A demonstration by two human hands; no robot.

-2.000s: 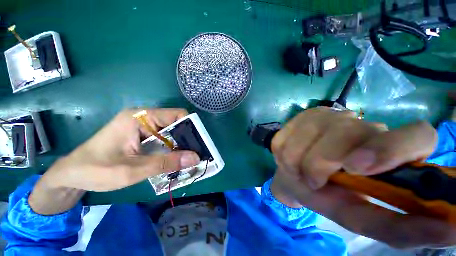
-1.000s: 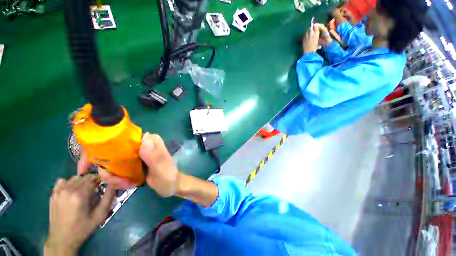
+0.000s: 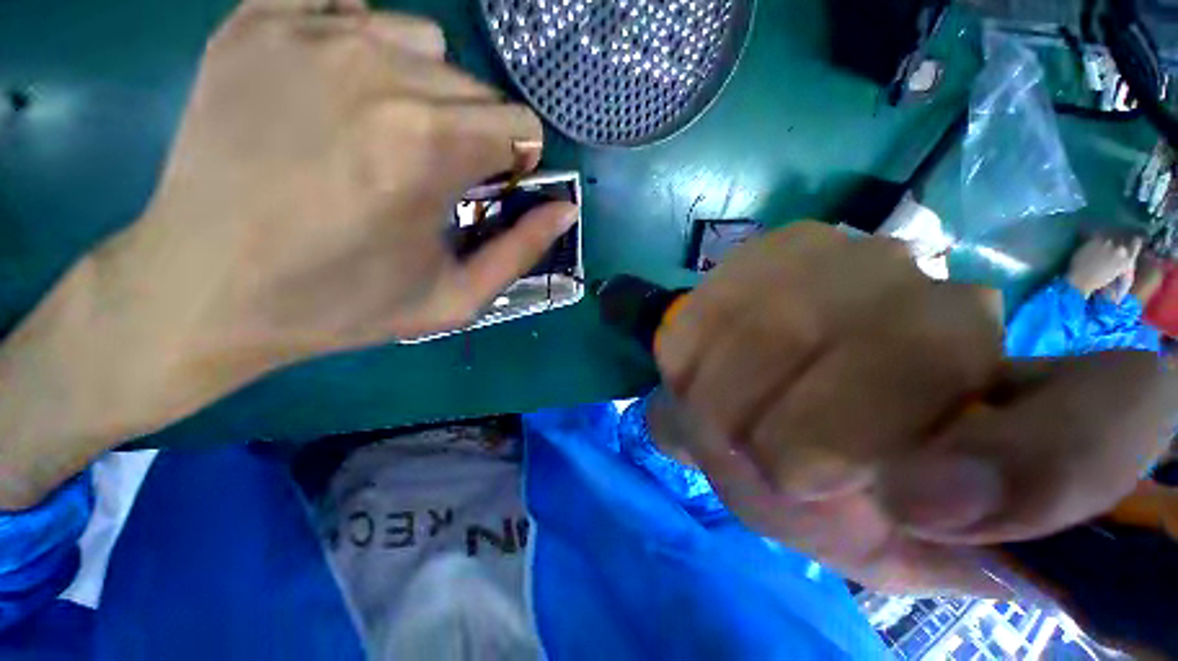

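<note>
A white device housing (image 3: pixel 527 300) with a black rectangle inside lies on the green mat at centre. My left hand (image 3: pixel 323 194) is over it, with thumb on its inner face and fingertips at the gold-orange flex strip (image 3: pixel 491 204). My left hand covers much of the housing. My right hand (image 3: pixel 840 387) is closed around the electric screwdriver (image 3: pixel 1137 510), whose dark nose (image 3: pixel 629 310) points left toward the housing, apart from it. The grip is partly hidden by my fingers. The screw dish (image 3: pixel 618 58) with silver screws is cut by the top edge.
A small black module (image 3: pixel 723 243) lies right of the housing. A clear plastic bag (image 3: pixel 1015 136) and black cables (image 3: pixel 1137 65) are at the upper right. Black parts (image 3: pixel 878 39) lie at the top. A neighbour's hand (image 3: pixel 1105 265) and blue sleeve (image 3: pixel 1070 320) show at the right.
The view swung right to the neighbour and back. The screwdriver, upright over the housing one second ago, now lies sideways in my right hand, off the housing. My left hand remains at the housing.
</note>
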